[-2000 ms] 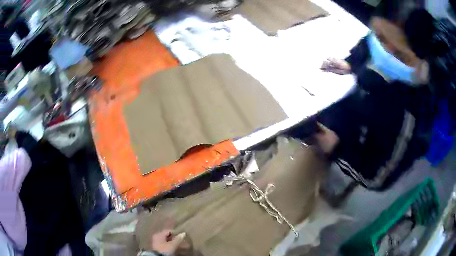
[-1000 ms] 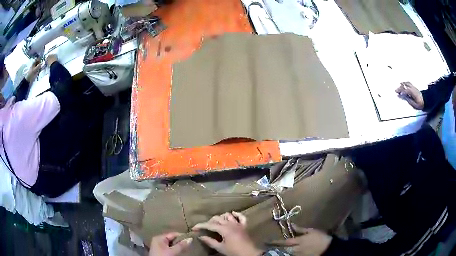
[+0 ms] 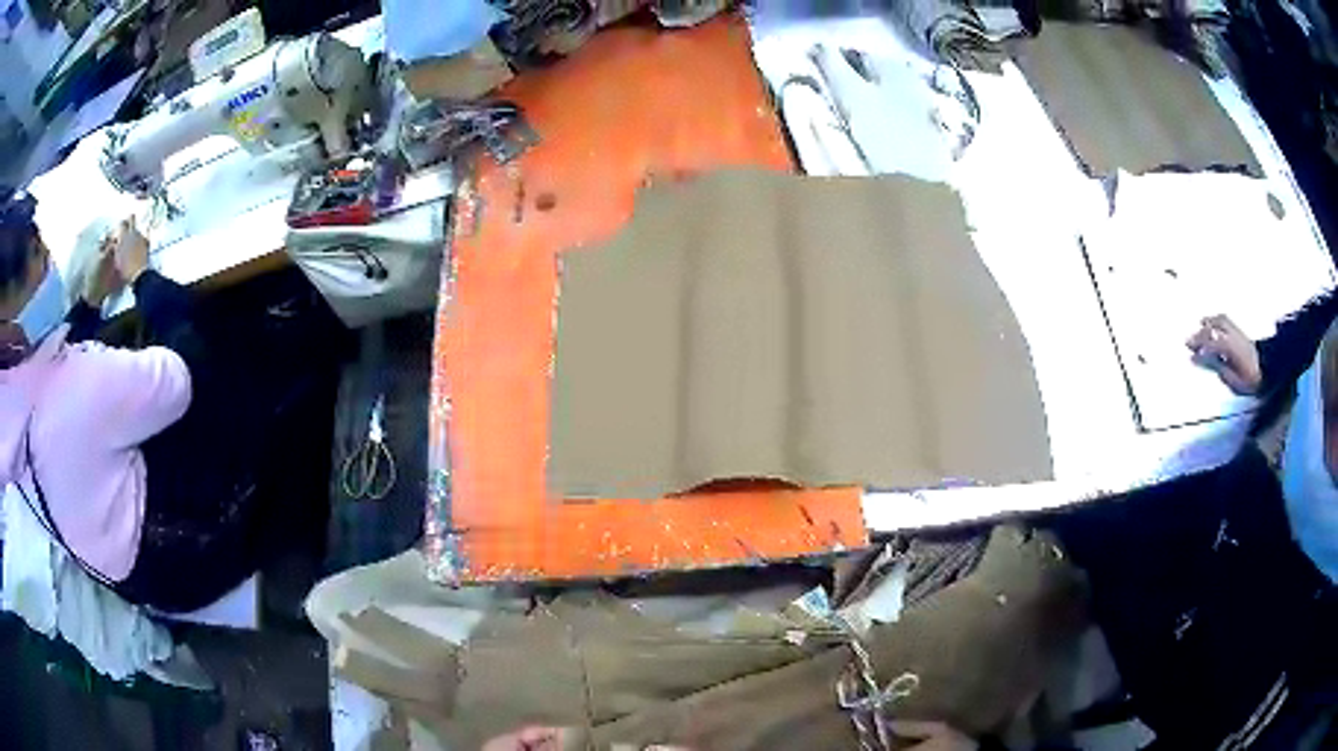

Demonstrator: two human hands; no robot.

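Observation:
The tied brown cut-piece bundle (image 3: 704, 660) lies in front of me, below the table's front edge. A pale tie string (image 3: 878, 687) is knotted in a bow on its right part. My left hand (image 3: 531, 738) is mostly cut off by the bottom edge, at the bundle's near side; its grip is hidden. My right hand is not in view. A large flat brown cloth piece (image 3: 800, 338) lies across the orange-and-white table (image 3: 506, 316).
Another person's hand (image 3: 1230, 355) rests at the table's right. Fingers (image 3: 932, 737) at the bottom edge seem another person's. A seated person (image 3: 110, 418) works at a sewing machine (image 3: 250, 103), left. Scissors (image 3: 370, 458) lie between.
The view has shifted, so table and bundle sit lower and farther right. My right hand has left the picture; my left hand is now mostly cut off.

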